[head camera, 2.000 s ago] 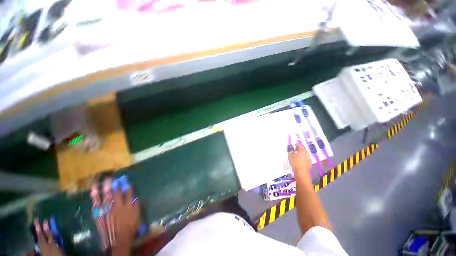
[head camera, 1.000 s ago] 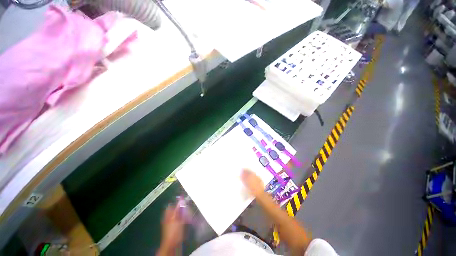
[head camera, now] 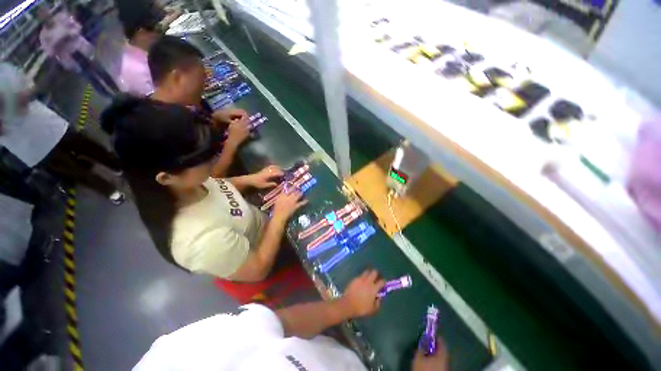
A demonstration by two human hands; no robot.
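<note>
My left hand reaches over the green bench, its fingers on the near end of a purple watch lying low over the bench top. My right hand is at the bottom edge, partly cut off. It grips a second purple watch that points away from me. Left of these, blue watches and pink-orange watches lie side by side on the bench. Finger detail is blurred.
Seated workers handle watches along the bench at left. A meter stands on a brown board beyond the bench strip. A white post rises there. The shelf holds yellow-marked pieces. A red stool is below.
The view has swung left, from the white foam tray and tray stack to the seated workers. My left hand now reaches out to the bench with a purple watch; my right hand now holds one.
</note>
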